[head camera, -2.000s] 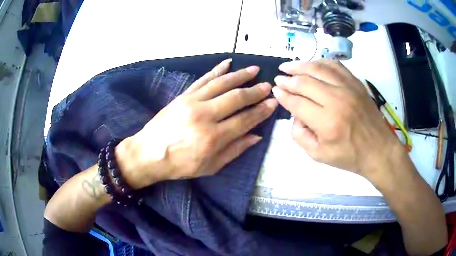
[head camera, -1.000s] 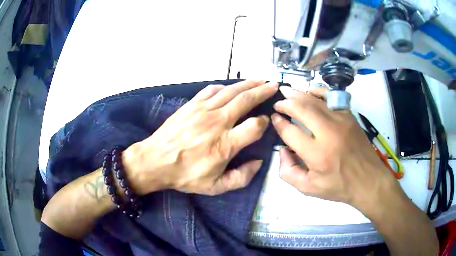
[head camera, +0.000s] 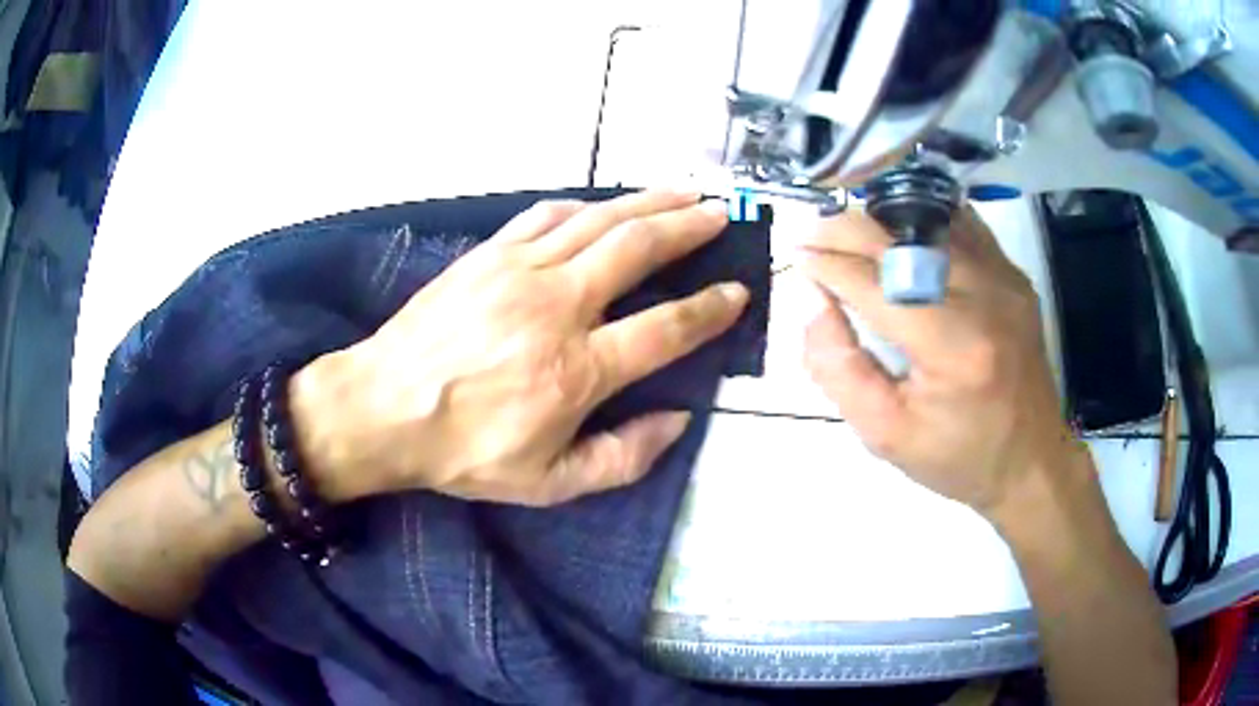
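Observation:
A dark blue denim-look garment (head camera: 552, 593) lies over the table's left part and front edge. A plain black piece (head camera: 747, 297) lies along its top edge, its right end at the presser foot (head camera: 746, 207) with blue marks. My left hand (head camera: 511, 359) lies flat on the garment, fingers spread, fingertips on the black piece beside the foot. My right hand (head camera: 953, 372) is right of the foot, off the fabric, partly behind the tension assembly (head camera: 913, 207). Its fingers are curved and part of them is hidden. I cannot tell whether it holds anything.
The white sewing machine head (head camera: 1022, 83) stands over the upper right. A smartphone (head camera: 1105, 310), a thin orange-brown stick (head camera: 1167, 455) and black shears (head camera: 1204, 510) lie at the right. A ruler strip (head camera: 828, 659) runs along the front edge. Dark garments (head camera: 83, 152) hang at the upper left.
My right hand has moved right, off the fabric and behind the tension assembly. The orange-yellow snips seen earlier no longer show. The black piece's right end is now uncovered.

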